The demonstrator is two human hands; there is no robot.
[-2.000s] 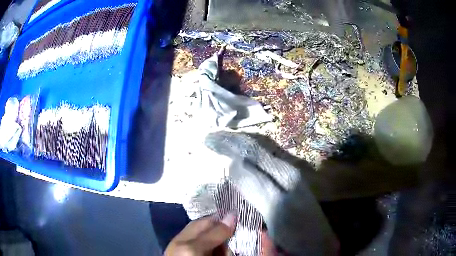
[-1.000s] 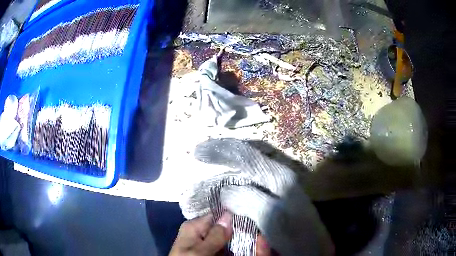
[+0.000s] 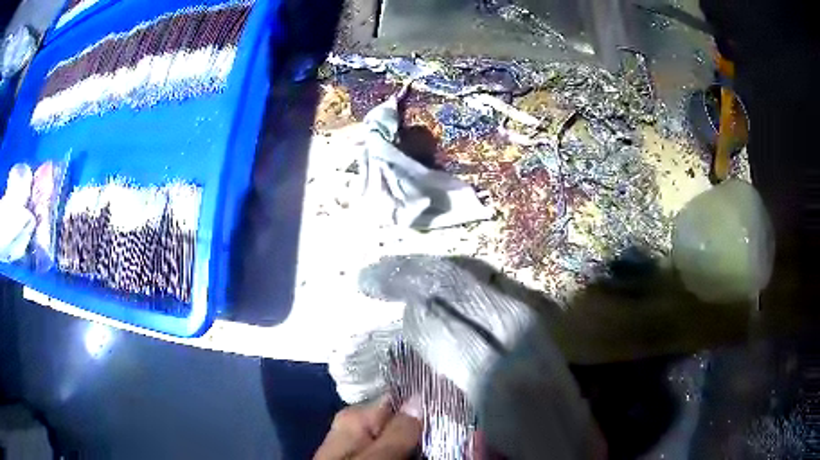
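A bundle of thin dark red-brown and white sticks (image 3: 441,404) is low in the picture, between my two hands. My left hand (image 3: 373,431), bare and cut off by the bottom edge, pinches the bundle from its left side. My right hand (image 3: 485,350), in a ribbed white-grey knit glove, is closed around the upper part of the bundle. The glove hides the stick tips. A pinkish fingertip shows at the bundle's lower right; whose hand it belongs to is unclear.
A blue tray (image 3: 144,157) at left holds rows of sticks and white wads (image 3: 18,220). A crumpled pale cloth (image 3: 414,184) lies on the residue-covered bench (image 3: 333,243). An orange-handled tool (image 3: 726,117) and translucent bowl (image 3: 724,241) stand at right.
The gloved fingers have shifted over the bundle and uncovered more of the dark stick parts. My left hand has moved slightly down and right. The view has shifted slightly.
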